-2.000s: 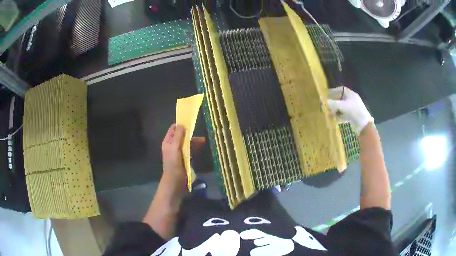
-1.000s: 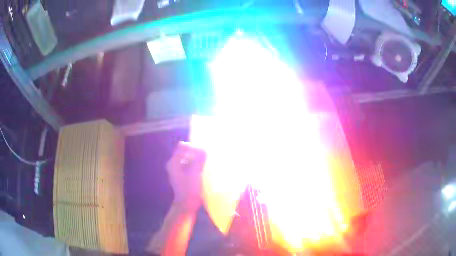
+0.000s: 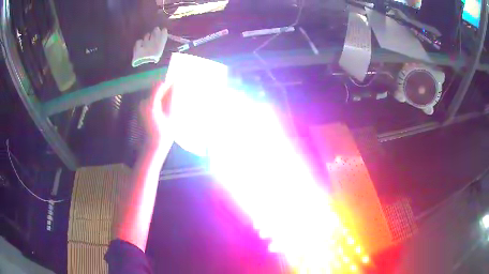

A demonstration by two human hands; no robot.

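Note:
A lit LED board (image 3: pixel 268 182) glows white in a slanted band from upper left to lower right, and its glare hides most of what is around it. My left hand (image 3: pixel 162 109) is raised at the glare's upper left end, gripping the left edge of the yellow sheet (image 3: pixel 194 72), which looks white here. My right hand is not visible; glare or the frame edge may hide it. A yellow dotted board (image 3: pixel 354 184), tinted orange, leans just right of the glare.
A stack of yellow boards (image 3: pixel 96 214) stands at the lower left. A metal rail (image 3: pixel 112 93) crosses behind. On the shelf are a white glove (image 3: pixel 150 47), markers (image 3: pixel 206 40), papers (image 3: pixel 356 45) and a round fan-like unit (image 3: pixel 421 88).
The board has lit up since the oldest frame. My left hand and the sheet have moved up and away, to the glare's far end. The view has tilted up toward the shelf.

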